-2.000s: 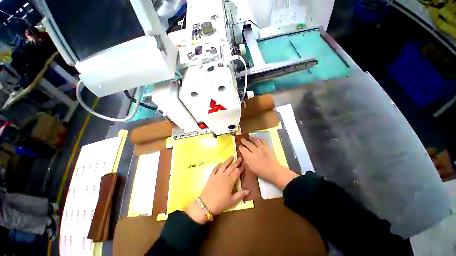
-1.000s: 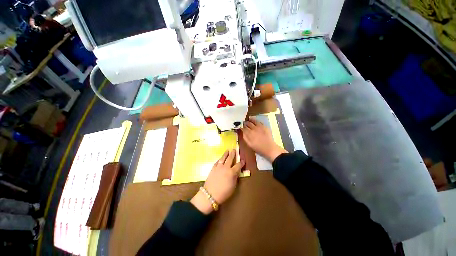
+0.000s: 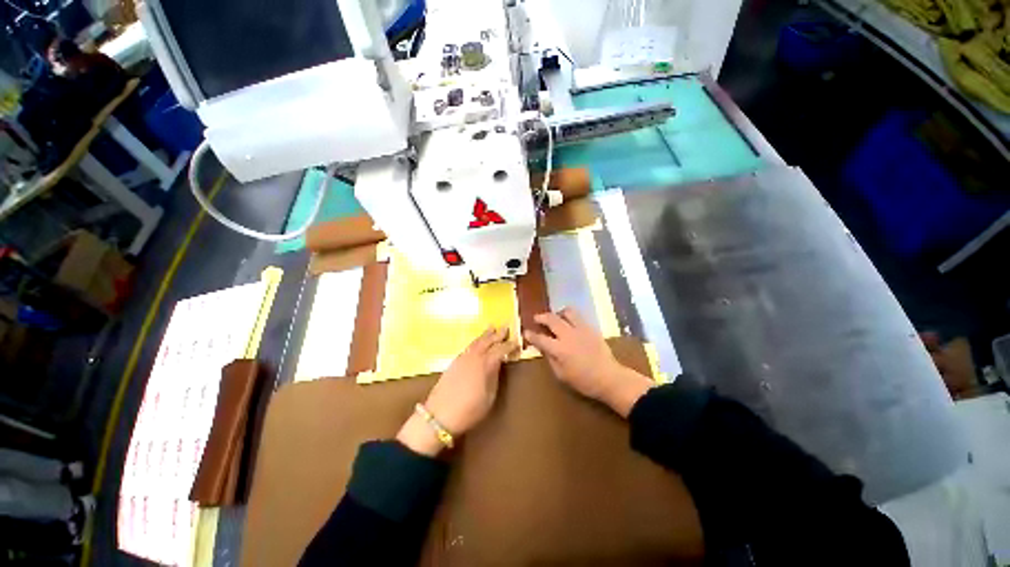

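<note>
The yellow cover plate (image 3: 437,316) lies in front of the machine head (image 3: 478,205). One reddish-brown strap strip (image 3: 533,290) lies along its right edge, another (image 3: 370,316) along its left edge. The large brown panel (image 3: 532,465) spreads toward me. My left hand (image 3: 474,382) rests on the yellow plate's lower right corner, fingers on the surface. My right hand (image 3: 576,354) has its fingertips on the near end of the right strip, close to my left fingers. The strip's near end is partly hidden by my fingers.
Spare strips (image 3: 227,430) lie on the marked sheet (image 3: 183,410) at left. A silvery side plate (image 3: 570,271) lies right of the strip, on the dark metal table (image 3: 786,321). The control screen (image 3: 249,39) hangs above left. A person (image 3: 83,83) is at far upper left.
The panel and plates have moved away from me, under the machine head. My right hand has come back from beside the head to the strip's near end. My left hand has stayed by the plate's right edge.
</note>
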